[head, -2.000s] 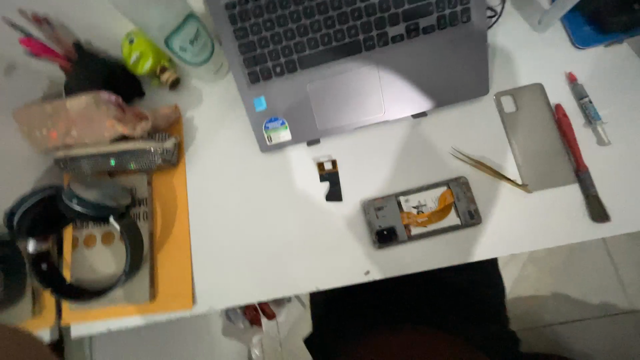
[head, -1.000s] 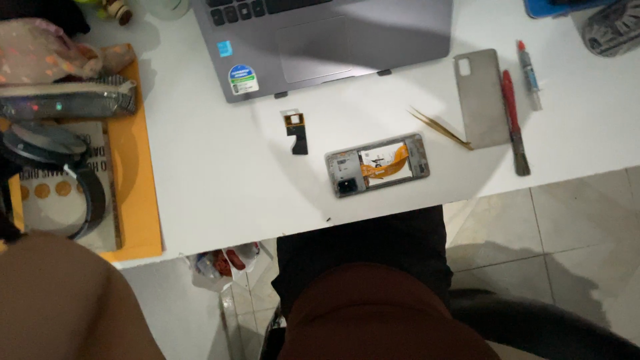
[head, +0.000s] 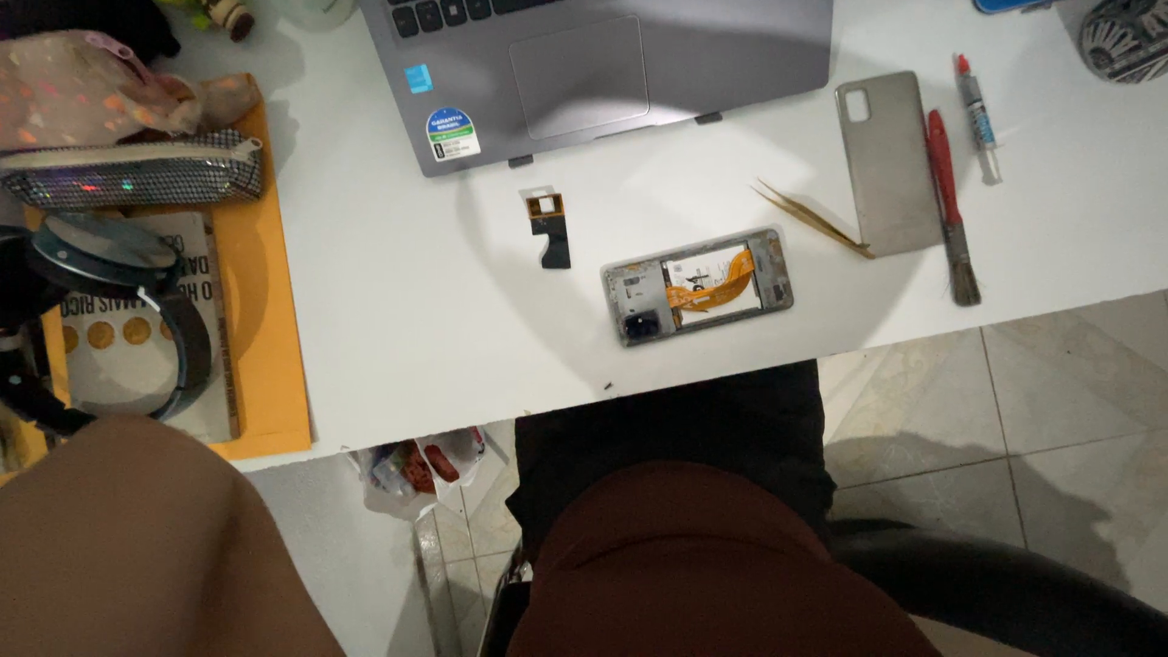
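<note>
Neither of my hands is in view; only a bare arm or shoulder shows at the lower left. A smartphone with its back off (head: 698, 286) lies near the table's front edge, its orange flex cable crossing the battery. To its left rests a small black flex part with a framed end (head: 550, 233). Brass-coloured tweezers (head: 812, 219) lie to the right of the phone, their closed end at the grey phone back cover (head: 890, 169). Beside the cover are a red-handled brush (head: 949, 196) and a syringe with a red tip (head: 979, 119).
A grey laptop (head: 602, 82) stands at the back of the white table (head: 411, 347). At the left, headphones (head: 187, 351) lie on a book over a yellow envelope (head: 278, 365), with a shiny pencil case (head: 137, 173) behind. A dark patterned object (head: 1127, 41) is at the far right.
The view has shifted, showing more of the lap and floor. The arm or shoulder at the lower left fills more of the view than two seconds ago. The things on the table have not plainly moved.
</note>
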